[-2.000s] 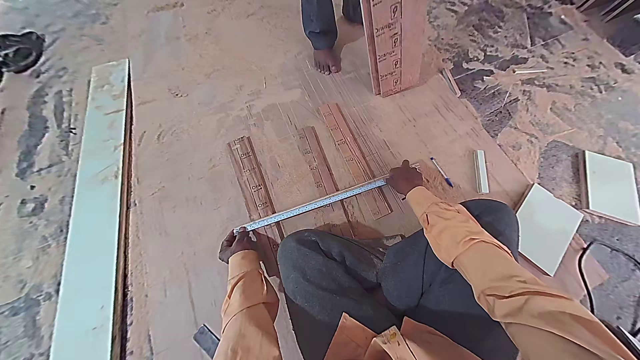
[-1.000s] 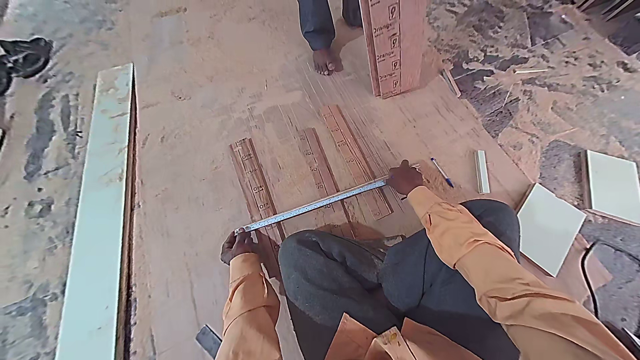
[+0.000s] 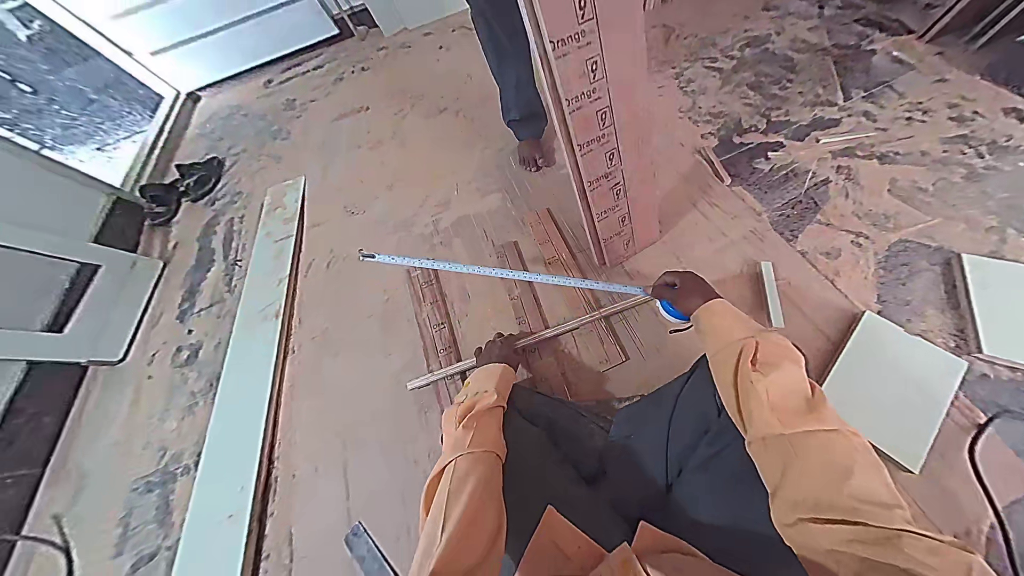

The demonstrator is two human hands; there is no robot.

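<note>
My right hand [image 3: 685,291] is closed around a blue and white tape measure [image 3: 674,312]. Its extended blade [image 3: 512,274] reaches left above several printed wooden strips on the floor, its hooked tip free. My left hand [image 3: 498,350] grips a thin wooden strip [image 3: 568,326] that lies slantwise across the printed strips, its right end close to my right hand. Below the blade are a left printed strip [image 3: 434,316], a middle one [image 3: 524,296] and a right one [image 3: 580,284]. The hand hides part of the thin strip.
A long pale board [image 3: 248,368] lies at the left. Ahead stands an upright stack of printed boards [image 3: 604,136] beside another person's bare foot [image 3: 532,154]. White panels [image 3: 894,390] and a short white strip [image 3: 770,294] lie right. Black shoes [image 3: 182,190] and a cable [image 3: 980,488] are on the floor.
My left hand has let go of the tape's end and now holds a thin wooden strip. The tape's tip points further left and forward. The view has shifted to show a door frame at left.
</note>
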